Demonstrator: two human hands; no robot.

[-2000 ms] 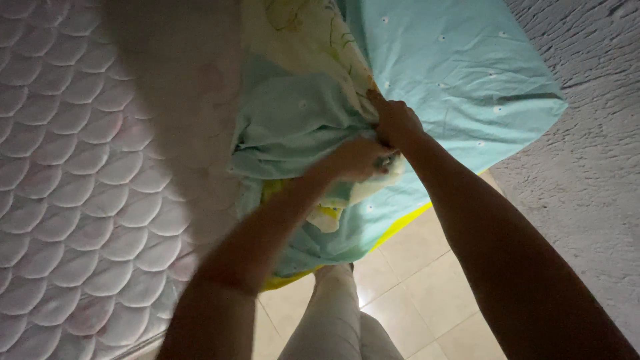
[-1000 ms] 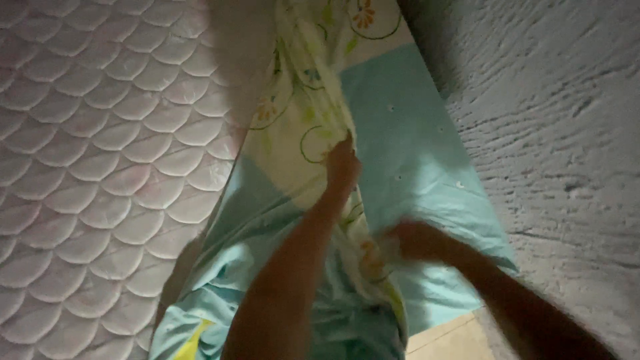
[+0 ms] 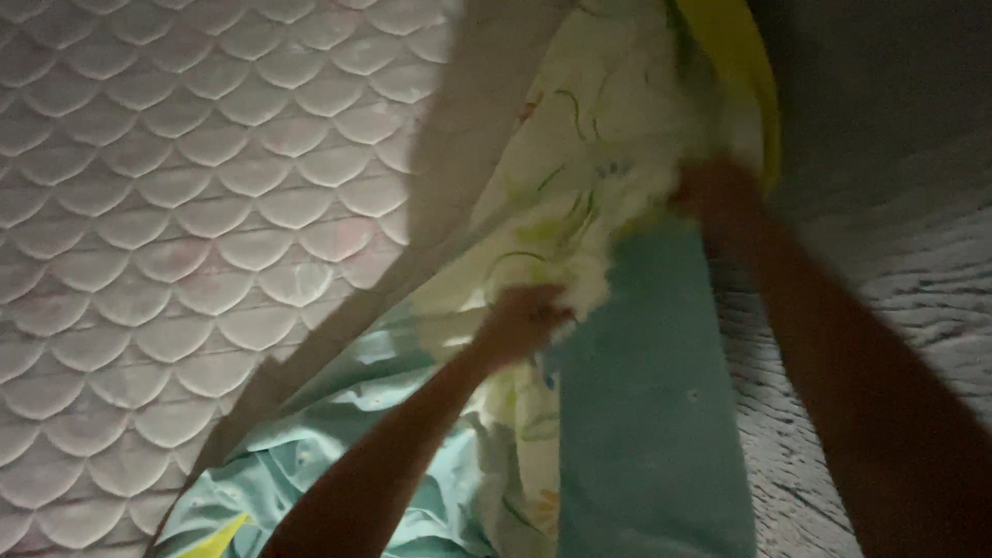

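A patterned cloth with cream, teal and yellow parts (image 3: 659,372) lies partly bunched along the middle. My left hand (image 3: 523,322) is closed on the edge of its cream part, near the centre of the view. To the right and higher up, my right hand (image 3: 717,190) is blurred at the cream cloth, beside the yellow part; whether its fingers grip the fabric is unclear. Below my left forearm the teal part is crumpled, with a yellow corner showing at the lower left.
A quilted mattress (image 3: 256,201) with a scale-shaped stitch pattern fills the left side. Along the right runs a rough, textured grey surface (image 3: 914,256), dark at the top. A shadow falls across the mattress edge beside the cloth.
Both hands were close together on the bunched cloth two seconds ago and are now apart. My right hand has moved up from the teal part. More cream and yellow fabric shows at the top.
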